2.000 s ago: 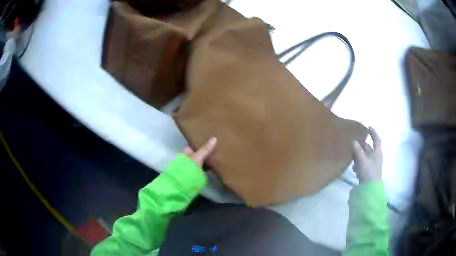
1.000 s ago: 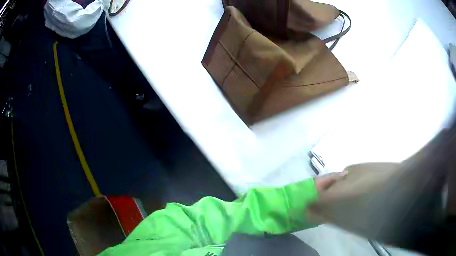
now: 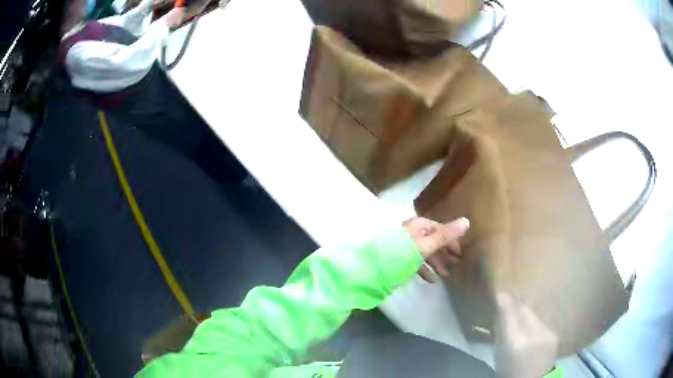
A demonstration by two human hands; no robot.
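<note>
A brown tote bag (image 3: pixel 546 244) lies in front of me on the white-covered table, blurred in places, with its dark handle loop (image 3: pixel 640 193) to the right. My left hand (image 3: pixel 440 244) is at the bag's left edge, thumb raised and fingers partly curled; whether it grips the bag I cannot tell. My right hand (image 3: pixel 525 341) is blurred and lies against the lower part of the bag; its fingertips are unclear. A small pale mark (image 3: pixel 481 329) shows near the bag's lower left edge. No logo is visible.
Another brown bag (image 3: pixel 354 111) lies just beyond, touching or close to this one, with a further bag (image 3: pixel 435 18) behind it. The white table's edge (image 3: pixel 269 199) runs diagonally at left. A person's white sleeve (image 3: pixel 111 65) shows at upper left. The dark floor has a yellow line (image 3: pixel 140 210).
The blurred bag from the lower right now lies beside the other bag, its handle showing at right. My left hand has moved up and left. My right hand has come into view.
</note>
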